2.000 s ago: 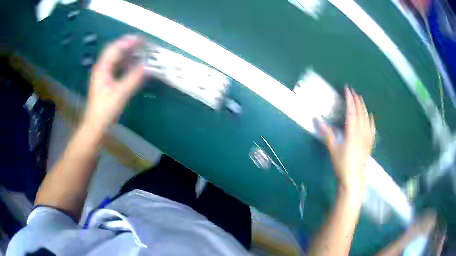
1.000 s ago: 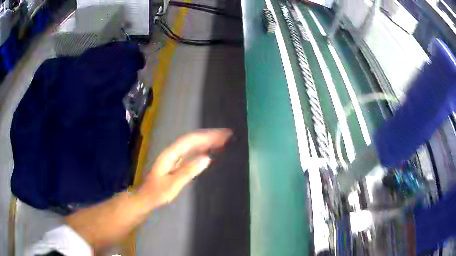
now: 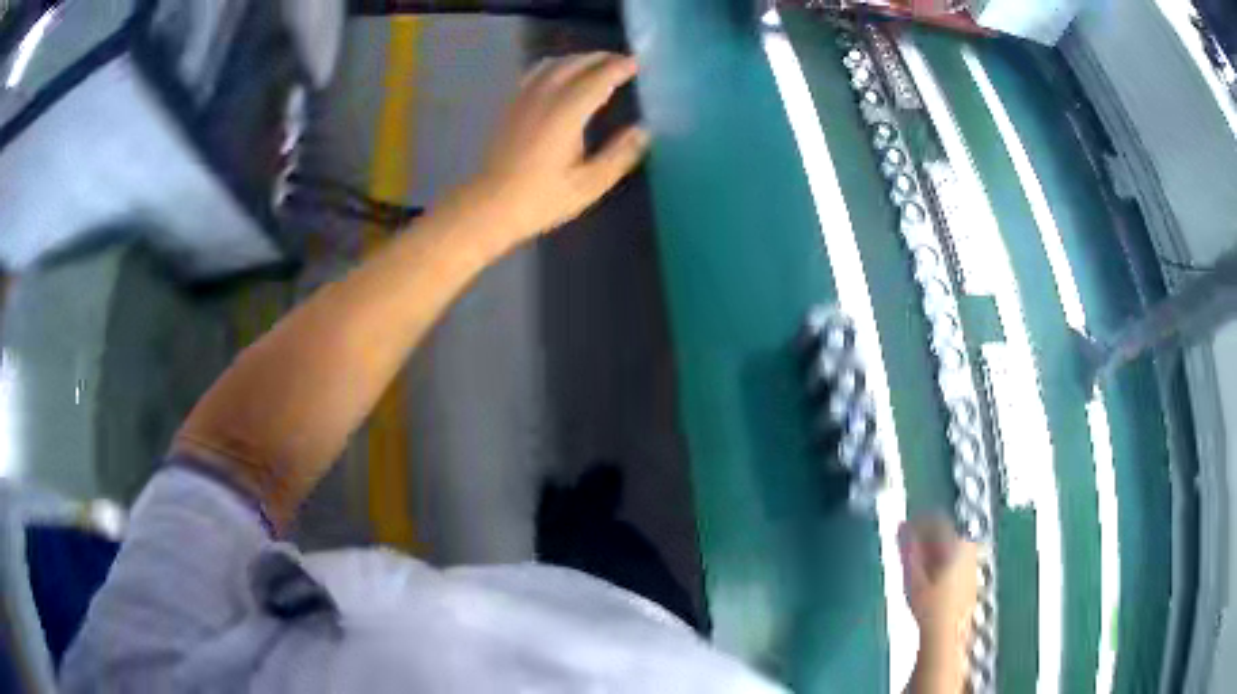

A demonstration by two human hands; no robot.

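A four-seat metal plate (image 3: 844, 407), blurred, lies on the green bench beside the inner white rail. A long row of round silver cups (image 3: 936, 292) runs along the channel beyond that rail. My left hand (image 3: 577, 136) is at the bench's near edge at upper centre. Its thumb and fingers are apart, with a dark gap between them and nothing clearly held. My right hand (image 3: 939, 576) is small and blurred at lower right, over the rail near the row. Its fingers look curled, and whether it holds anything cannot be told.
Silver perforated strips (image 3: 1011, 420) lie beyond the row of cups. White rails (image 3: 1042, 203) divide the green bench (image 3: 733, 339). A grey arm or bar (image 3: 1167, 319) reaches in from the right. The floor with a yellow line (image 3: 394, 271) is at left.
The view has turned and moved along the bench. My left hand is now higher, at the bench edge. My right hand and the four-seat plate now show. The blue sleeves at right are gone.
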